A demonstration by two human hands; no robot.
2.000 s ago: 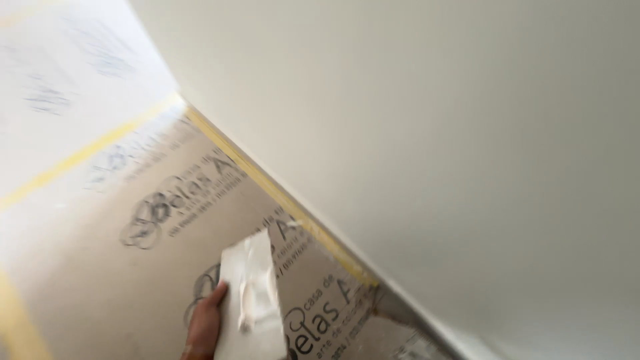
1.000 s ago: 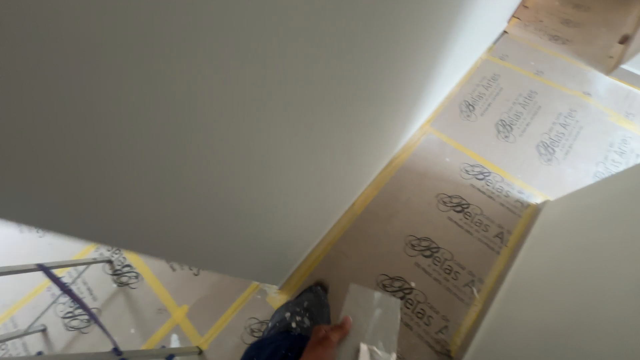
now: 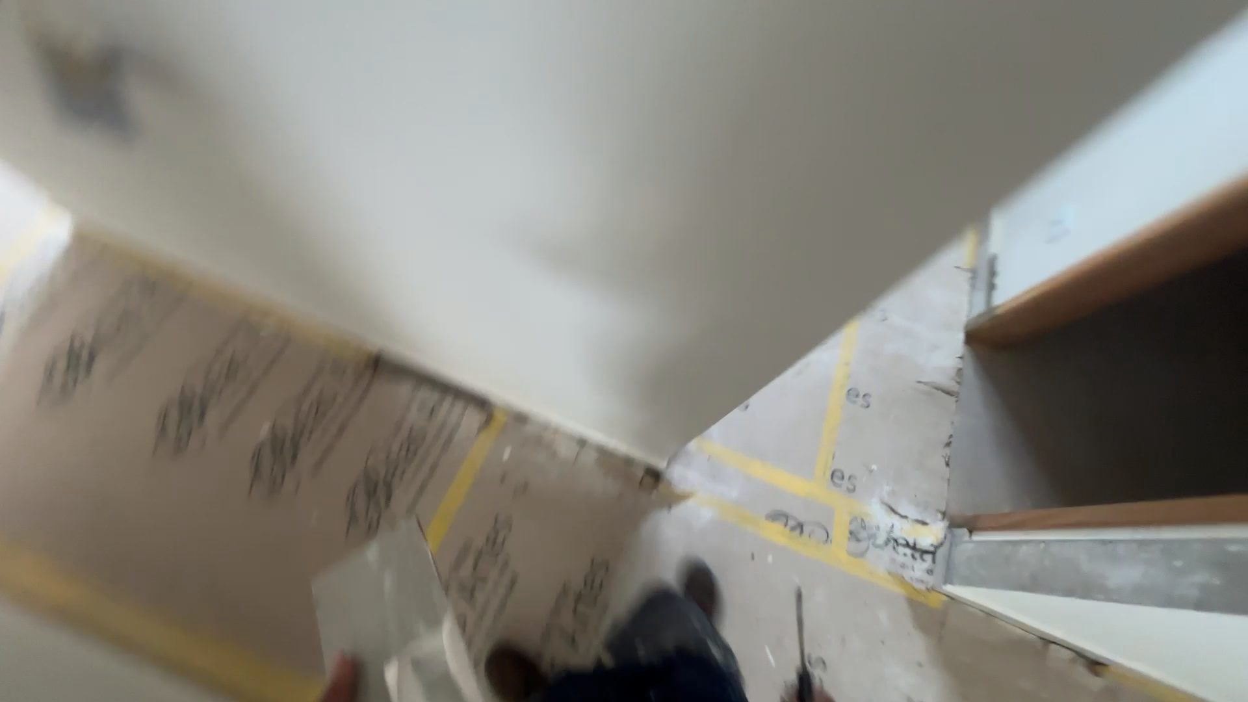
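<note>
At the bottom edge, my left hand [image 3: 341,680] grips a flat, pale grey rectangular plate [image 3: 375,595]. A whitish, creased patch [image 3: 429,668] shows on the plate's lower part; blur hides what it is. Only a bit of my right hand [image 3: 817,695] shows, closed round the dark handle of a slim tool [image 3: 801,639] that points up, seen edge-on or very thin. My legs in dark, spotted trousers [image 3: 673,634] and dark shoes stand between the two hands.
Printed protective sheeting [image 3: 244,429] joined with yellow tape [image 3: 468,478] covers the floor. A pale wall [image 3: 546,214] reaches down to a corner ahead. At right is an opening with wooden edges [image 3: 1121,517] and a dark interior.
The view has swung strongly. A metal frame with a purple strap, seen a second ago at left, is out of view. The slim tool and part of my right hand now show.
</note>
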